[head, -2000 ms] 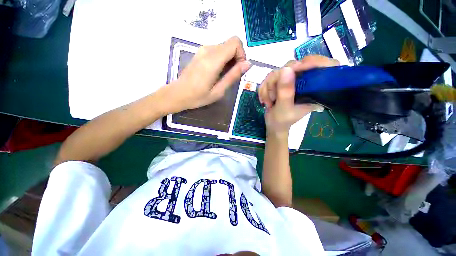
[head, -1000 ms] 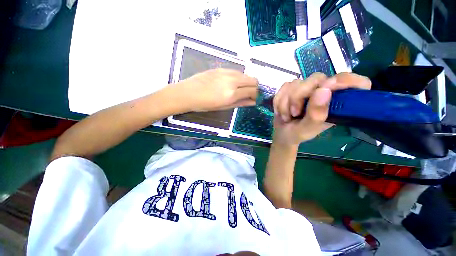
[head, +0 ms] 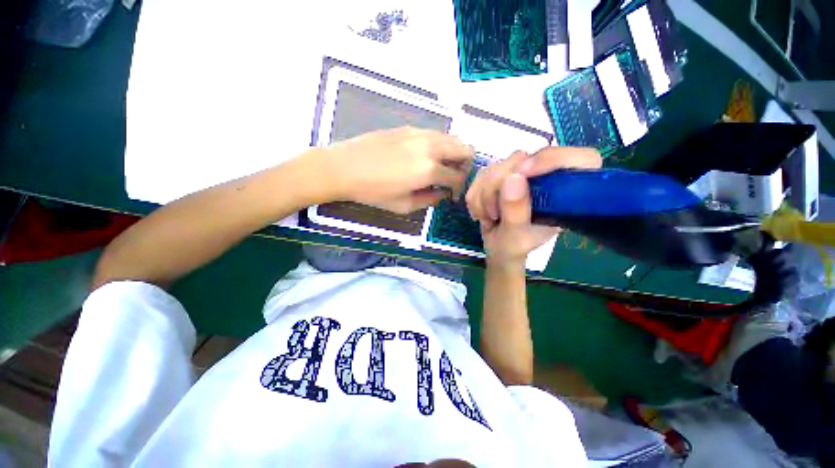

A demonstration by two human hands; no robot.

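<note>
My right hand [head: 517, 201] grips the front of the blue electric screwdriver [head: 618, 194], which lies nearly level and points left. My left hand [head: 398, 167] is over the white frame [head: 375, 91], its fingertips together beside the screwdriver's tip; whether they pinch a screw cannot be seen. The frame lies on the white sheet [head: 211, 101] at the bench's near edge. A green circuit board [head: 449, 228] sits in the frame's right bay, partly hidden by both hands. The screwdriver's tip is hidden by my fingers.
A loose pile of screws [head: 383, 26] lies on the sheet. A green board [head: 502, 37] and stacked boards with white strips [head: 623, 96] lie at the back right. A white box-shaped device [head: 797, 174] stands at the right. A yellow cord [head: 797, 227] meets the screwdriver's rear. A plastic bag [head: 69, 18] lies left.
My left hand has come down and right from above the frame to the screwdriver's tip. The screwdriver swung out to the right and back left, and now sits slightly lower than at first.
</note>
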